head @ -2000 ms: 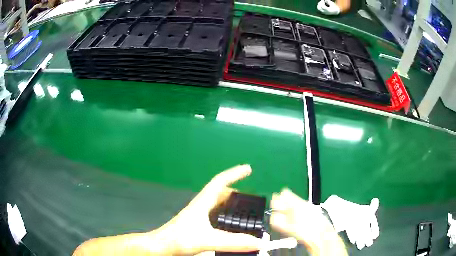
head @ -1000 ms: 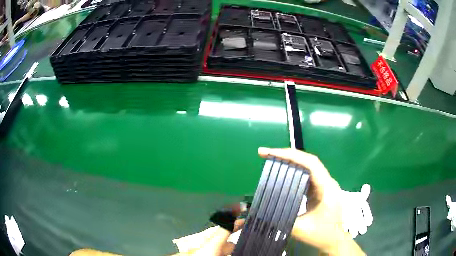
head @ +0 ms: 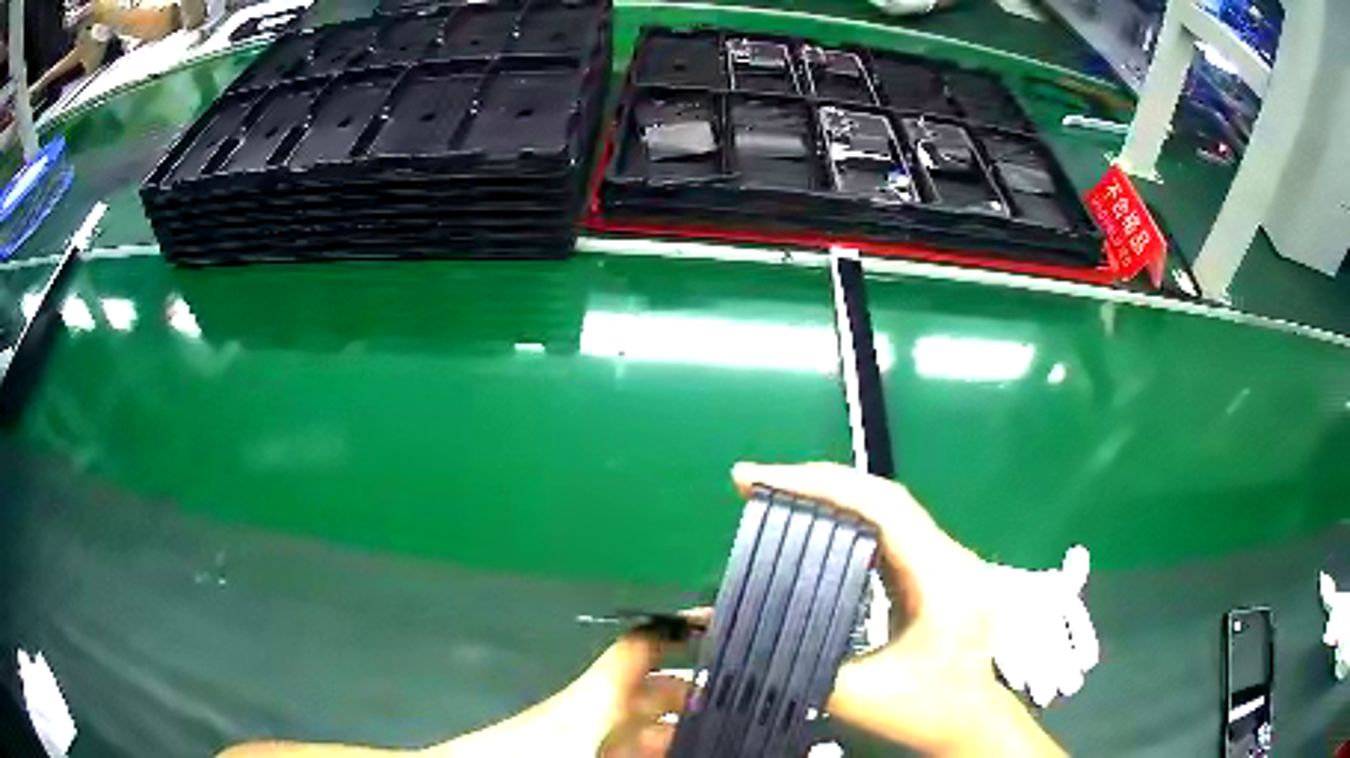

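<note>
A squared stack of several black phone middle frames stands tilted at the bottom centre, its edges showing as parallel dark bars. My right hand grips the stack from the right, thumb or finger over its top end. My left hand is at the stack's lower left, its fingers partly hidden and blurred. A small dark blurred piece shows by the left fingers; whether they hold it is unclear. The stack's lower end is cut off by the picture's edge.
A tall stack of black blister trays stands rear left. A reject tray lies on a red tray beside a red label sign. White gloves and a single phone frame lie right. A black-and-white strip crosses the bench.
Over two seconds the stack has turned from lying low in my left hand to standing in my right hand's grip. In the last second it has shifted slightly left and down.
</note>
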